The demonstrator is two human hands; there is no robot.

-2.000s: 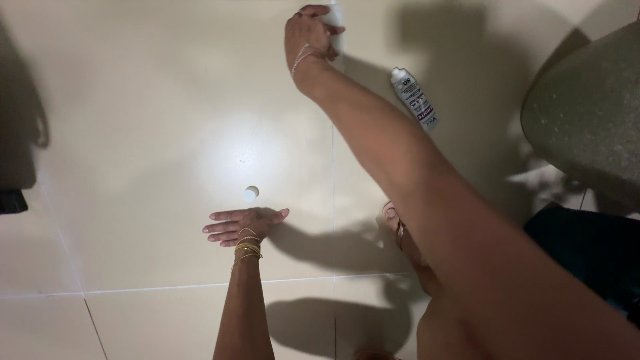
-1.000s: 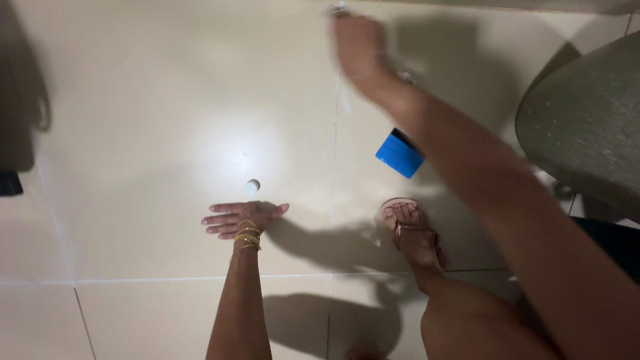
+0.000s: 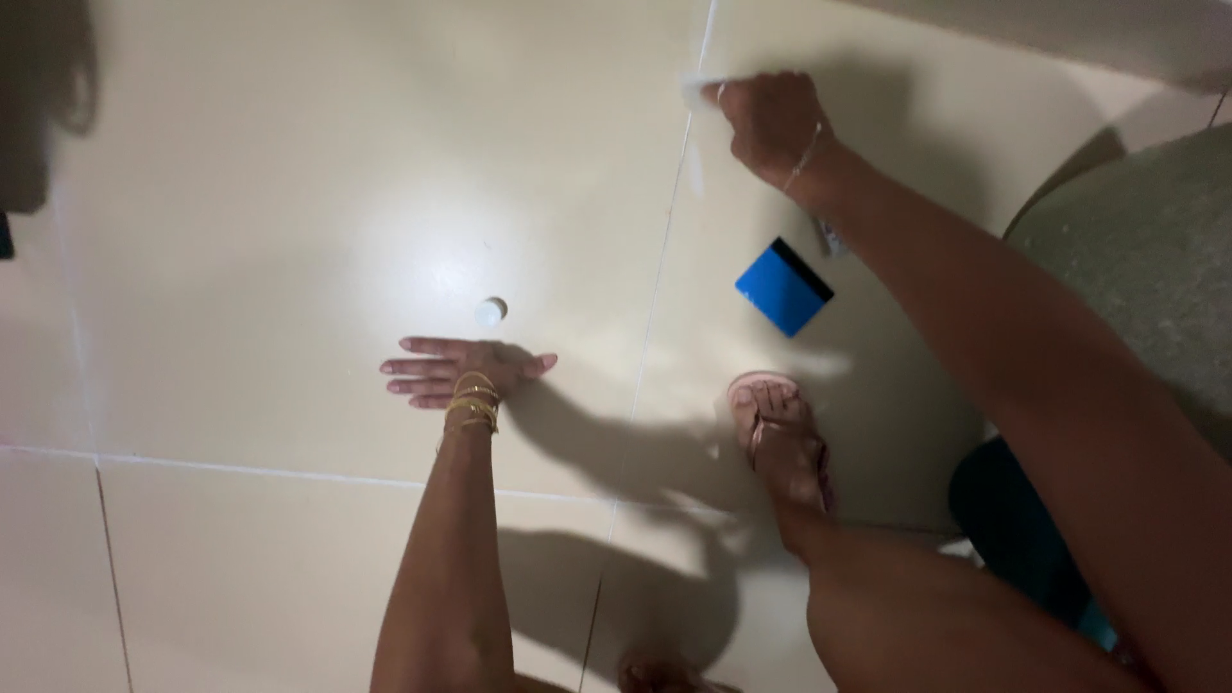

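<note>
My left hand [image 3: 467,371] rests palm down on the tiled floor [image 3: 241,289], fingers apart and holding nothing. Just beyond it lies a small round white cap [image 3: 491,311]. My right hand [image 3: 765,120] is closed at a pale grout line, with a blurred whitish thing [image 3: 701,93] at its fingertips, perhaps a cloth or tissue. Nearer my feet lies a blue card [image 3: 782,289] with a black stripe along one edge. A printed tube or bottle [image 3: 830,236] is mostly hidden by my right forearm.
My sandalled foot [image 3: 775,423] is on the floor below the card. A large grey-green rounded object [image 3: 1136,250] stands at the right. Dark things, partly cut off, are at the upper left. A raised edge [image 3: 1107,38] runs across the top right.
The blue card now shows on the floor; it was not in sight two seconds ago. My right forearm now covers most of the tube, which lay in view then. My left hand has stayed put.
</note>
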